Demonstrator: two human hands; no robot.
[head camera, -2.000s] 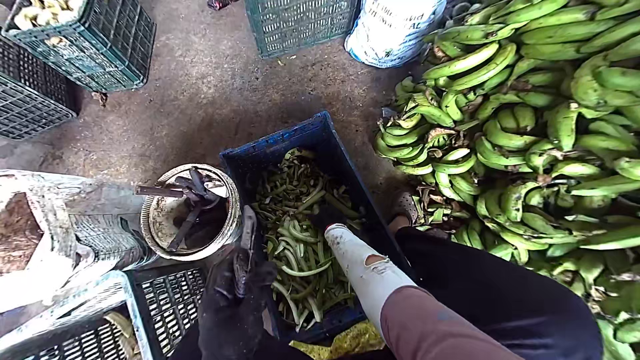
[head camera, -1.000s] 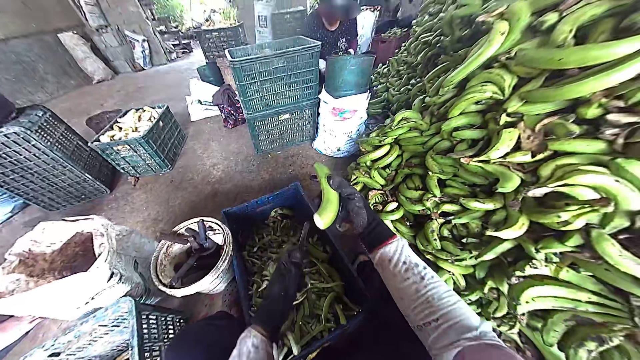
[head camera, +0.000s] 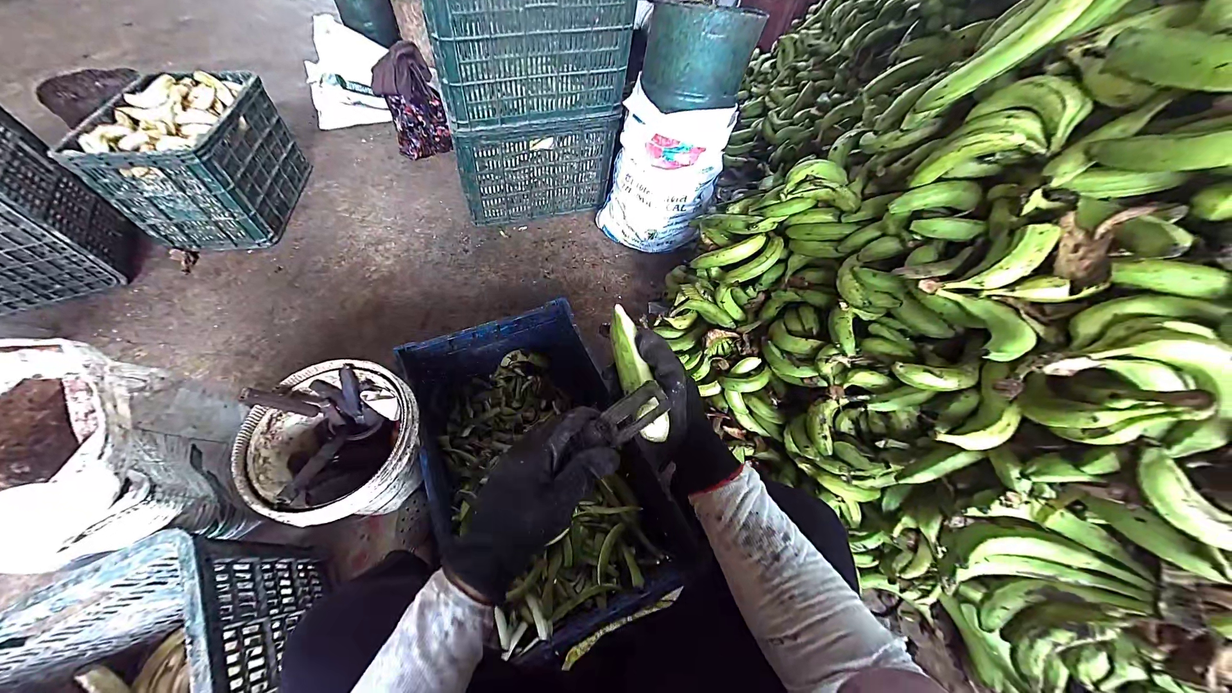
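My right hand (head camera: 681, 414), in a black glove, grips a green plantain (head camera: 630, 361), held upright with pale flesh showing at its lower end. In my left hand (head camera: 539, 491), also gloved in black, is a metal peeler (head camera: 635, 412), its slotted blade against the plantain's lower part. Both hands are above a blue plastic crate (head camera: 481, 337) that holds many strips of green peel (head camera: 602, 549). To the crate's left stands a round whitish bucket (head camera: 247, 452) with dark, dirty tools or gloves in it; which ones I cannot tell.
A large heap of green plantains (head camera: 914, 385) fills the right side. Peeled plantains (head camera: 168, 114) lie in a green crate (head camera: 231, 178) at upper left. Stacked green crates (head camera: 539, 125) and a white sack (head camera: 664, 173) stand ahead. An open sack (head camera: 106, 462) and another crate (head camera: 192, 616) are at lower left.
The peeler in my left hand has come up against the plantain, which showed more green skin a second ago. Two seconds ago my right hand was down in the blue crate. The view has shifted.
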